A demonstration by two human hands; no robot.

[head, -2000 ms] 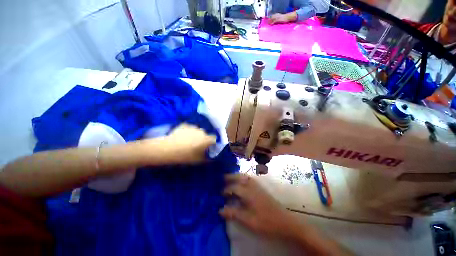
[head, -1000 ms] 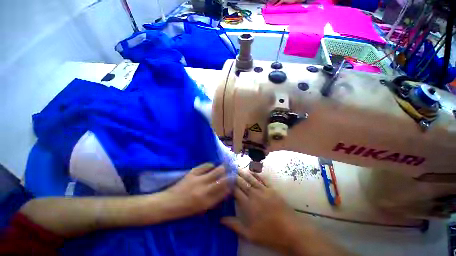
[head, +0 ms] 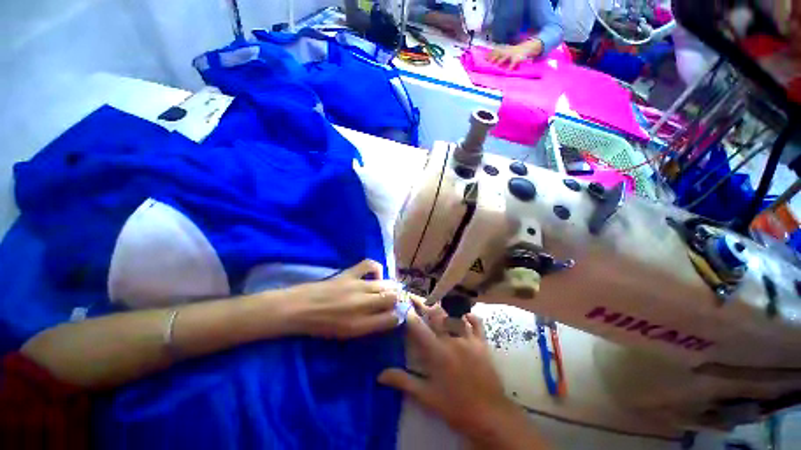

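Note:
The large blue garment (head: 281,211) lies spread left of the needle, with a white rounded panel (head: 167,255) and a pale inner area showing. The cream HIKARI sewing machine (head: 562,264) stands at the right. My left hand (head: 342,303) rests on the garment's right edge with bent fingers, pinching the edge close to the needle area. My right hand (head: 452,365) lies just right of it, fingers at the garment edge beside the presser foot area, thumb spread to the left. The needle and presser foot are mostly hidden; I cannot tell whether the right fingers grip cloth.
Orange and blue thread snips (head: 552,359) lie on the bed beside dark scraps (head: 511,330). Another blue pile (head: 321,79) lies beyond the table. At the facing table, a person's hand (head: 516,53) rests on pink fabric (head: 588,92), near a green-white basket (head: 597,145). A dark-framed object is top right.
My left hand has moved from above the cloth down to its edge near the needle. My right hand has shifted closer to the presser foot. The view has tilted, and the garment's upper part lies flatter.

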